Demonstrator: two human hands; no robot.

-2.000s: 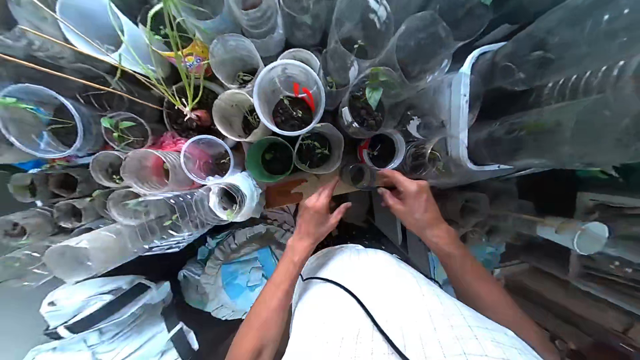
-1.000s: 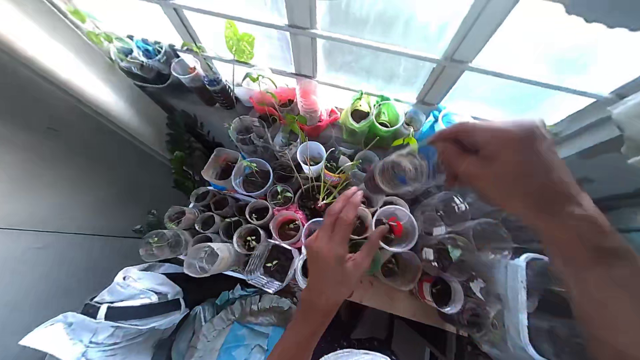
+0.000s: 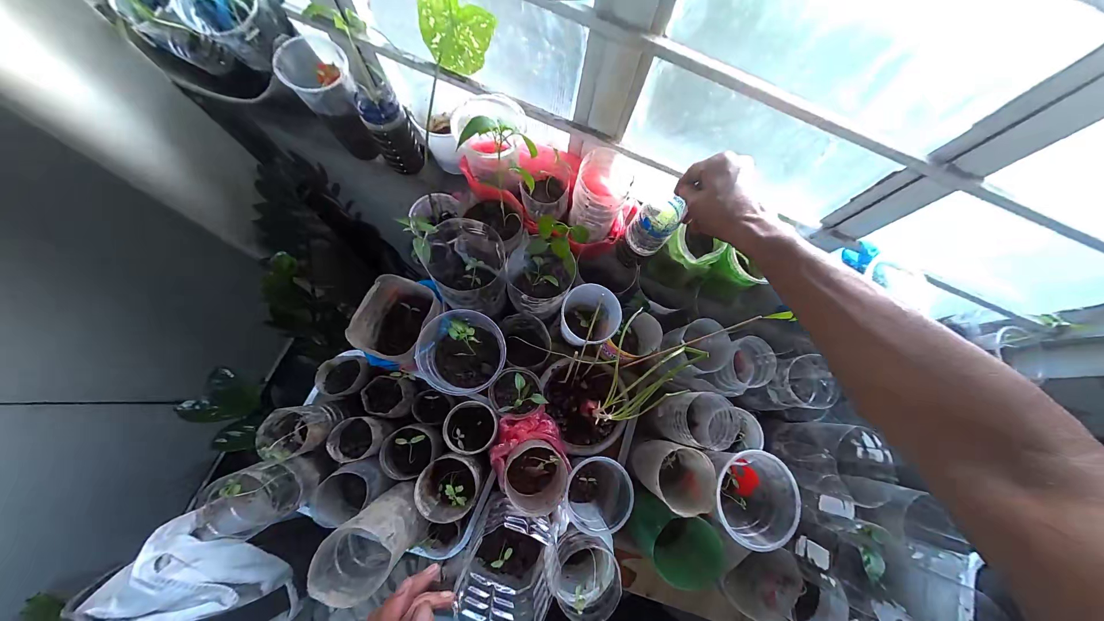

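My right hand (image 3: 720, 198) reaches up beside the window and grips a small clear plastic bottle (image 3: 655, 226) by its end, above the pots at the back. My left hand (image 3: 414, 597) is low at the bottom edge, partly out of view, with its fingers beside a clear ribbed plastic container (image 3: 509, 561) that holds a seedling; whether it touches it, I cannot tell. Around them stand many cut plastic cups and bottles with soil and seedlings, among them a round cup with a leafy seedling (image 3: 461, 349), a green cup (image 3: 687, 552) and a clear cup with a red patch (image 3: 759, 500).
Red plastic bags (image 3: 595, 237) and green containers (image 3: 699, 246) stand under the window frame (image 3: 604, 86). Long thin plant stems (image 3: 642, 388) lean out over the middle pots. A white cloth bag (image 3: 172, 569) lies at the lower left, and a grey wall (image 3: 112, 328) is on the left.
The view has swung up toward the window. My right hand has moved from the near pots to the back. My left hand has drawn back from the cups to the bottom edge.
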